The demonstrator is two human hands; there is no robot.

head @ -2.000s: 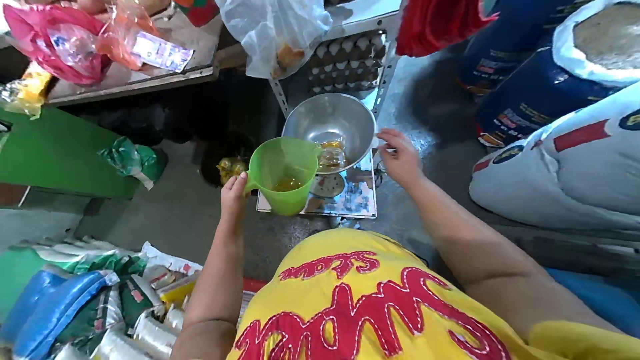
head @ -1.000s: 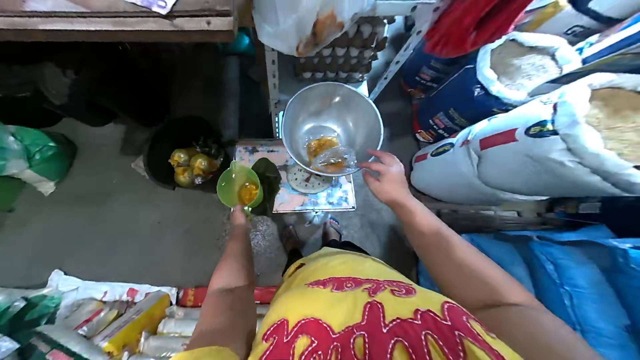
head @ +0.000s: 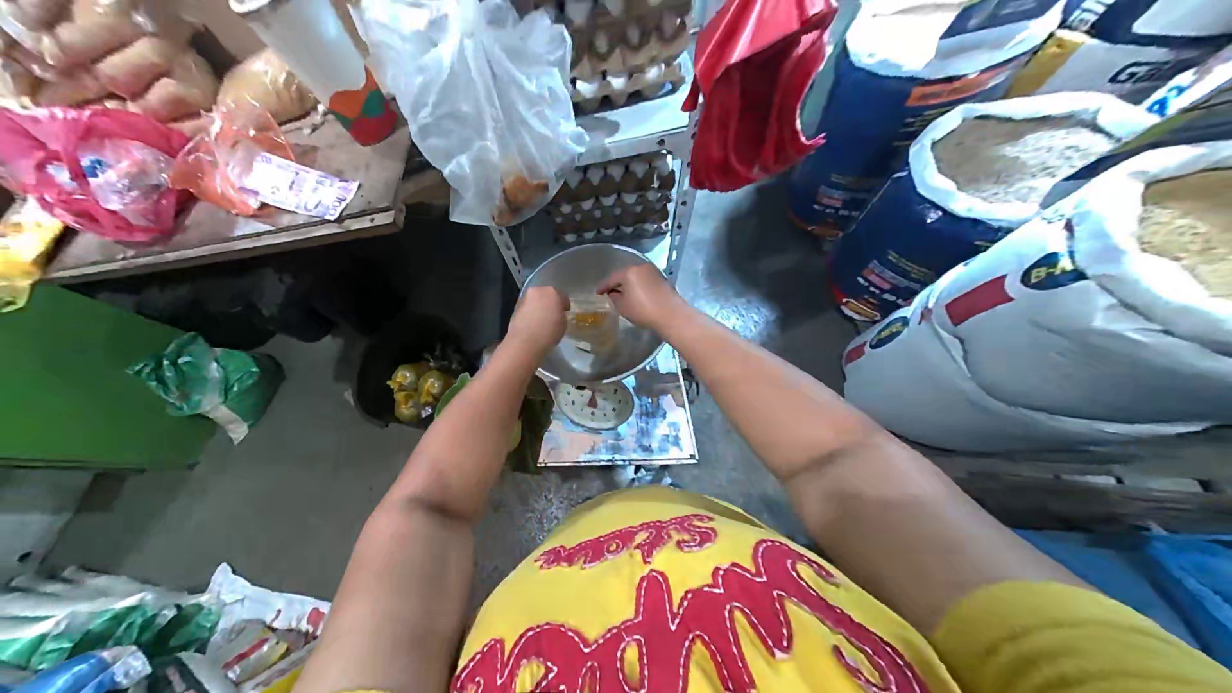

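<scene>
A wide metal bowl [head: 621,358] rests on a dial scale [head: 597,405], which stands on a low stand [head: 664,433]. Inside the bowl is a clear plastic bag [head: 590,327] with something yellow-orange in it. My left hand [head: 542,316] pinches the bag's edge at the left, and my right hand [head: 637,292] pinches it at the right, both over the bowl. Part of a green plastic pitcher [head: 452,393] shows behind my left forearm, left of the stand.
Egg trays [head: 616,197] fill the metal shelf behind the bowl. A white plastic bag [head: 476,106] hangs at its left, red bags [head: 756,87] at its right. Open sacks [head: 1020,164] stand right. A dark bucket [head: 371,371] with bagged yellow items sits left; a wooden table [head: 375,207] is beyond.
My left hand has let go of the green pitcher and moved to the bowl. My right hand has moved from the bowl's right rim to above its inside. The view has shifted.
</scene>
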